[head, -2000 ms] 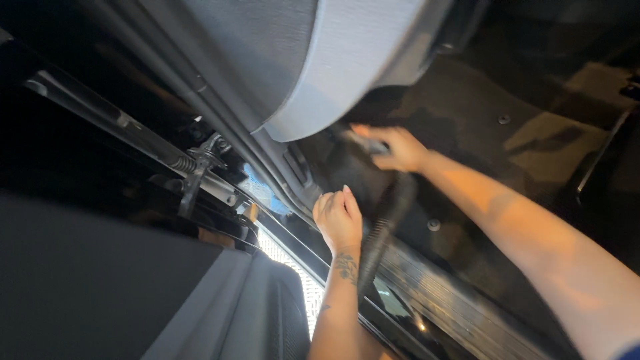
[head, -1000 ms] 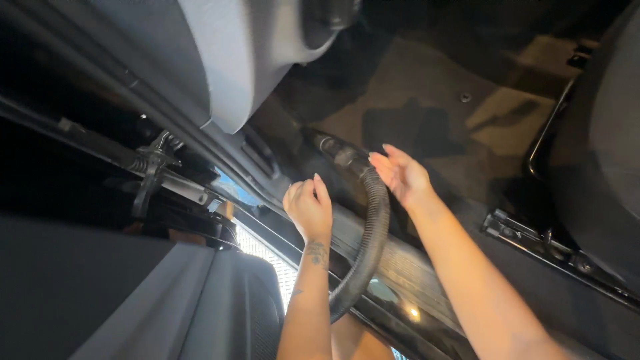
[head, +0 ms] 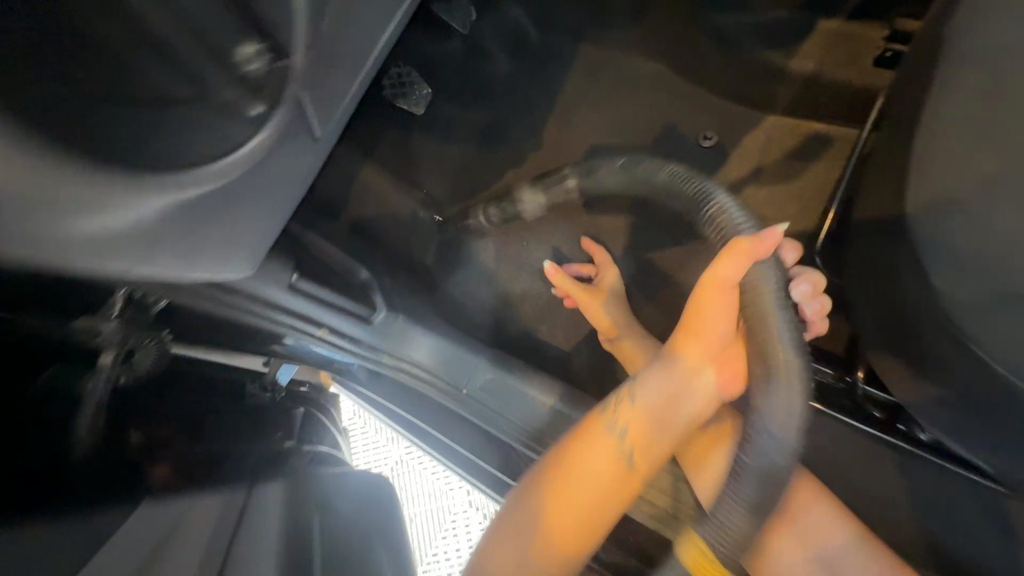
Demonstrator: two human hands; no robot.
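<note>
My left hand (head: 724, 312), with a tattooed forearm, is closed around a black corrugated vacuum hose (head: 776, 392). The hose rises from the lower right and arches to the left, ending in a blurred connector (head: 524, 204) that points at the dark car footwell. My left forearm crosses over my right arm. My right hand (head: 592, 292) is below the connector, over the carpet (head: 528, 292), fingers parted and slightly curled, holding nothing. A yellow piece (head: 700, 554) shows beside the hose at the bottom.
Pedals (head: 406, 88) are at the upper left of the footwell. A door sill (head: 480, 384) runs diagonally below, beside an open car door (head: 320, 504) and its hinge (head: 128, 344). At the right are a seat (head: 968, 176) and its metal rail (head: 896, 428).
My left hand has moved right and taken hold of the hose, crossing over my right arm. The hose now arches higher over the footwell. The view has shifted closer to the footwell.
</note>
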